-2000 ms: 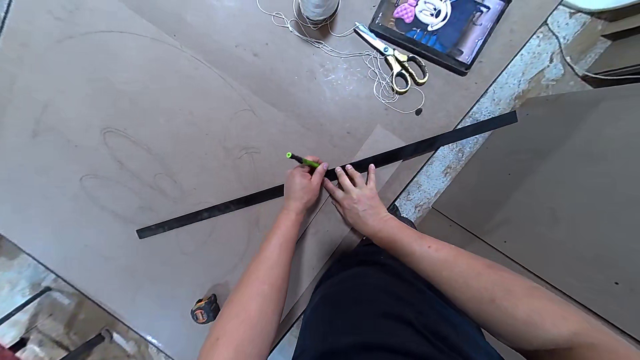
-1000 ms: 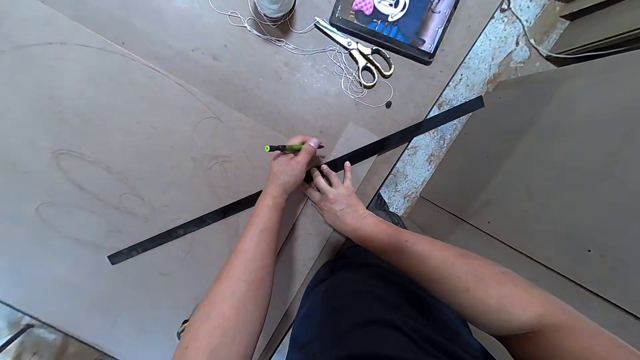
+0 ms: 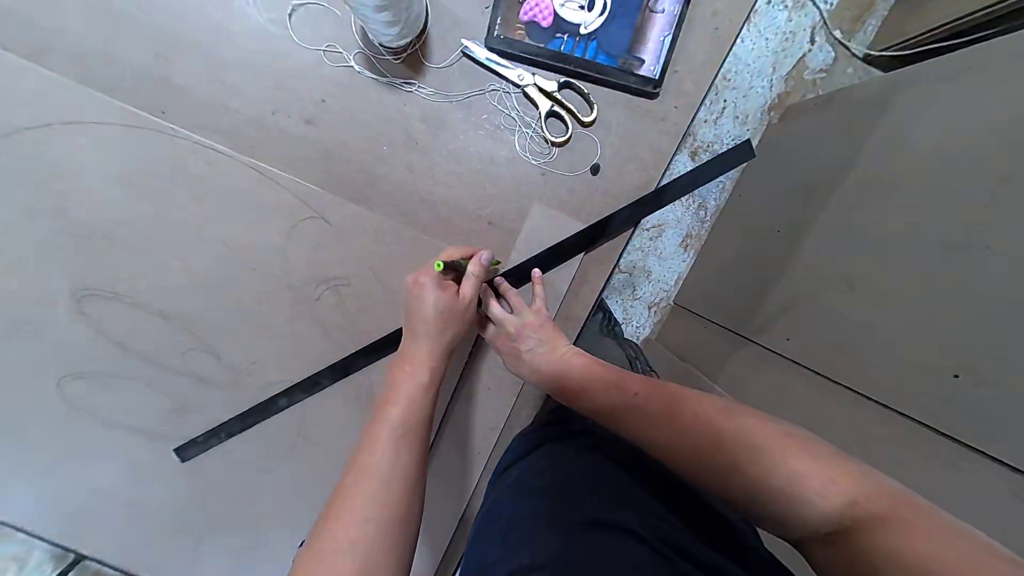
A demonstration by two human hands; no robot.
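A long black straight strip (image 3: pixel 632 214) lies slantwise over the brown sheets (image 3: pixel 304 448), its upper right end reaching past their edge. My left hand (image 3: pixel 438 308) grips a green and black pen (image 3: pixel 454 266) above the strip, near its middle. The fingers partly hide the pen, and its tip cannot be made out clearly. Just to the right, my right hand (image 3: pixel 524 332) rests with fingers spread, its fingertips on the lower edge of the strip. Curved pencil-like lines mark the sheet to the left.
Gold-and-black handled scissors (image 3: pixel 552 100) lie on tangled white cord (image 3: pixel 524 136) beside a cord spool (image 3: pixel 390 20). A black-framed tablet or case (image 3: pixel 576 80) sits at the top. Right of a speckled gap (image 3: pixel 712 152) is another brown panel (image 3: pixel 896 240).
The pen has swung from tilted to nearly level in my left hand. My right hand stays at the strip. The view has shifted, and the tape measure seen earlier is out of sight.
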